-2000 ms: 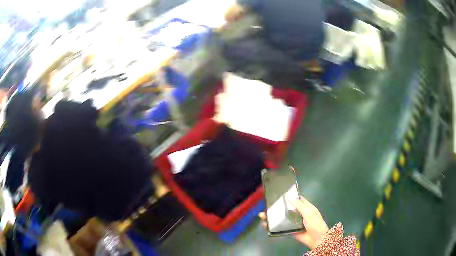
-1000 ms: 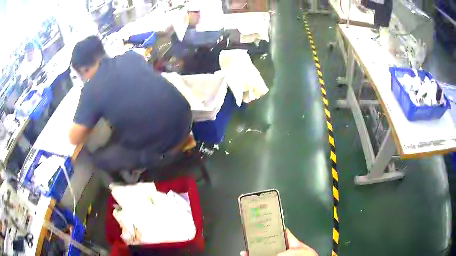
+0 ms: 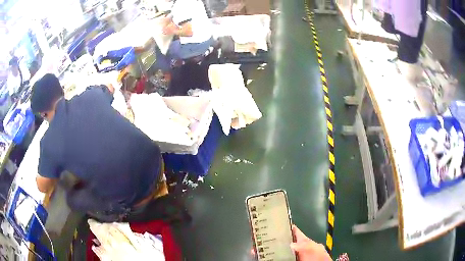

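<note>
My right hand (image 3: 310,249) comes in from the bottom edge and holds a smartphone (image 3: 272,229) upright, with the thumb at its right side and fingertips at its left edge. The phone's dark-edged screen faces me and shows a pale list with small pictures down its left side. The bottom of the phone is cut off by the picture's edge. A bit of patterned sleeve shows beside the hand. My left hand is not in view.
A seated person in dark clothes (image 3: 102,145) is at the left. A red crate (image 3: 171,242) and a white-grey basket (image 3: 201,114) hold pale pieces. Yellow-black tape (image 3: 329,137) runs along the green floor. A blue tray (image 3: 420,163) sits on the right work table (image 3: 385,120).
The phone screen has changed from green message bubbles to a pale list. The view has moved forward; the red crate is lower and the right table's tray is nearer. My right hand still holds the phone.
</note>
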